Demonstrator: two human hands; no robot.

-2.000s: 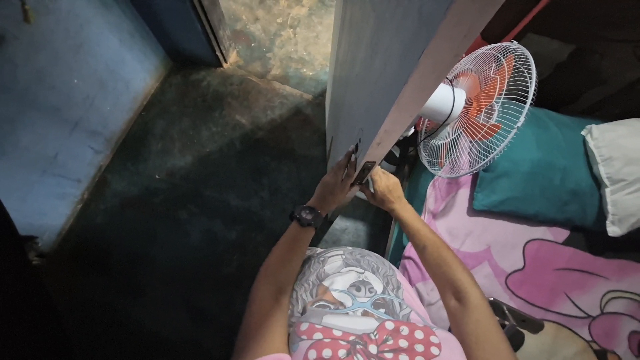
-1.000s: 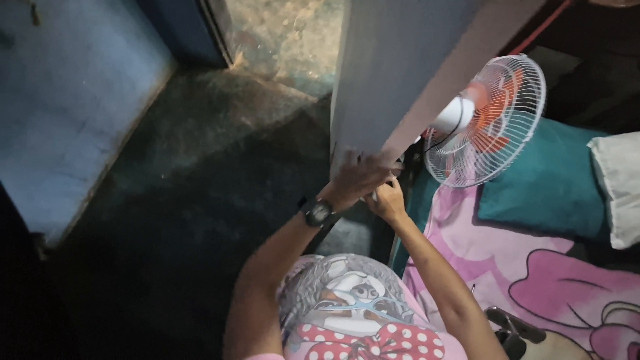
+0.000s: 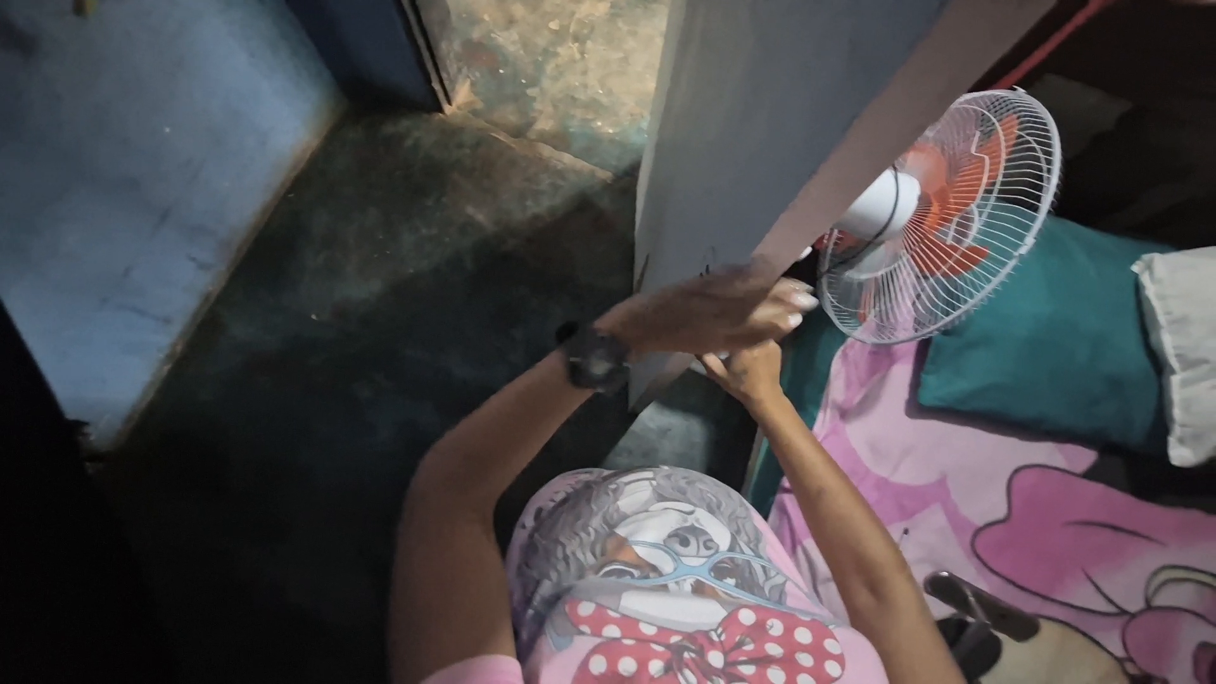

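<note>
A tall grey panel with a pinkish edge, perhaps a door, stands in front of me. My left hand, blurred, with a dark watch on the wrist, reaches across the panel's edge; its fingertips point right, and whether they grip anything cannot be told. Just below it is my right hand, close to the same edge, its thumb and a finger apart and its other fingers partly hidden behind my left hand. The white-caged fan with orange blades is right of both hands.
A bed with a pink printed sheet lies at the right, bearing a teal pillow, a white pillow and a dark phone-like object. At the left are a blue wall and the dark floor. A doorway frame stands beyond.
My left hand has moved from the panel's face, up and right across its edge, and now passes over my right hand. The panel and the fan stay in place.
</note>
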